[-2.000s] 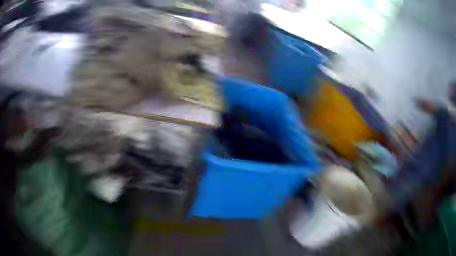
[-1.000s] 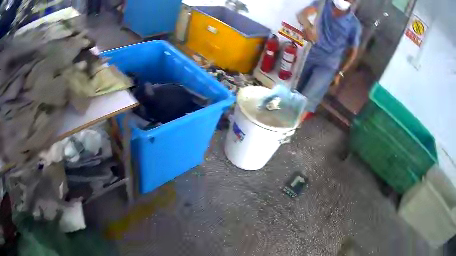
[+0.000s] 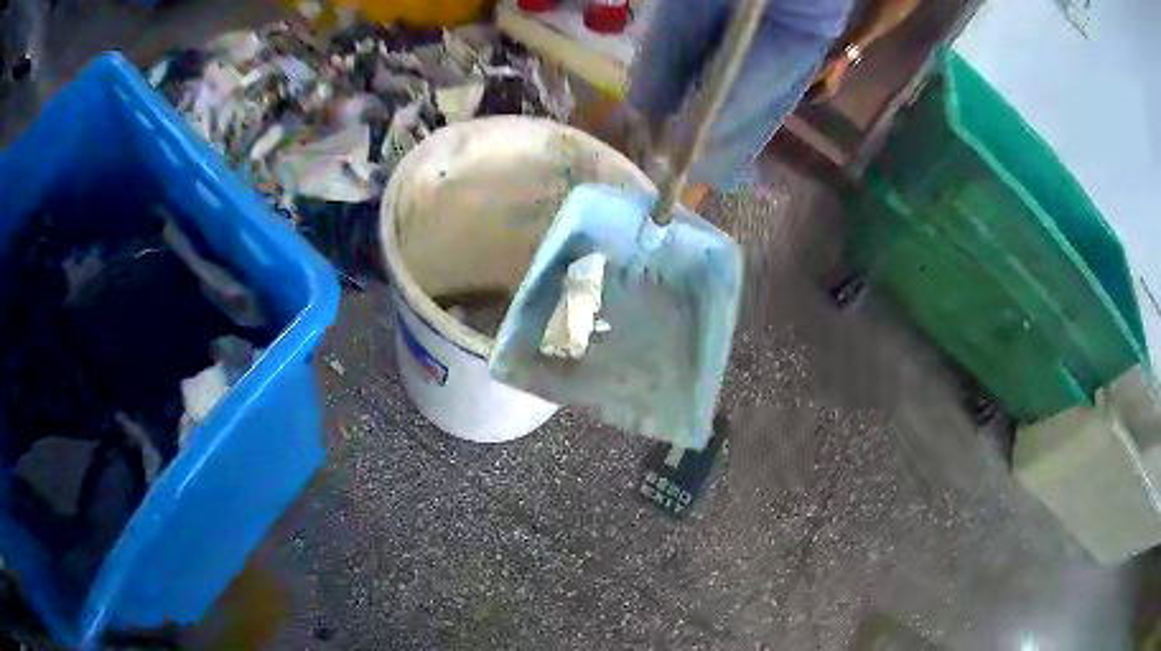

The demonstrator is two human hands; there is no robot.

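Neither of my hands is in the picture. A pale blue long-handled dustpan is nearest in front of me, held up by its handle by another person. A crumpled off-white scrap lies in its scoop. The dustpan overlaps the right rim of a round white bucket on the floor. The bucket holds a little dark matter at its bottom. A blue plastic bin at the left holds dark cloth and a few pale pieces.
A person in blue-grey clothes stands behind the dustpan. A heap of fabric scraps lies behind the bucket. A green tub truck and a cream bin stand at the right. A dark exit sign is on the floor.
The view has moved closer to the bucket and the table has left the picture at the left. The dustpan has moved from over the bucket toward me, with its scoop now fully visible.
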